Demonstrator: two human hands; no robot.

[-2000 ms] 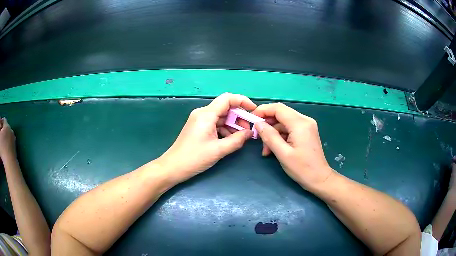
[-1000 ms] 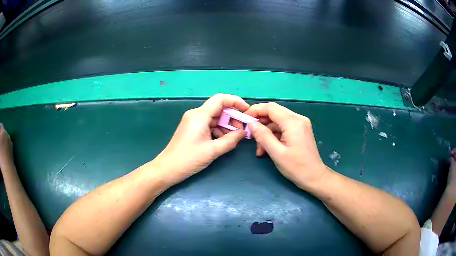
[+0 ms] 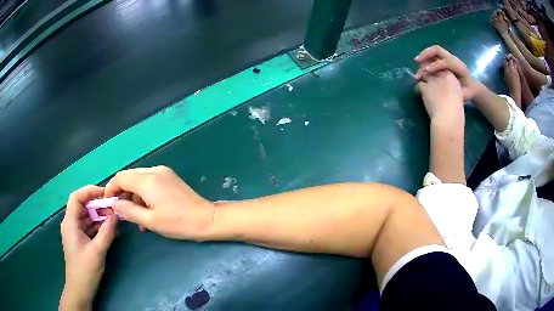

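Observation:
A small pink plastic frame (image 3: 96,208) with an opening in it is held at the lower left, just above the green workbench top (image 3: 340,140). My left hand (image 3: 84,240) grips its left and lower side between thumb and fingers. My right hand (image 3: 159,203) grips its right end with thumb and fingertips. The fingers cover part of the frame.
A bright green edge strip (image 3: 152,127) runs between the table and the dark conveyor belt (image 3: 121,61). A dark green post (image 3: 326,27) rises from it. A person in white sits at the right with hands together (image 3: 446,82) on the table. More people's arms show beyond.
The view has swung to the right, so my hands and the frame now appear at the lower left. The post and the neighbouring person have come further into view. Both hands still hold the frame.

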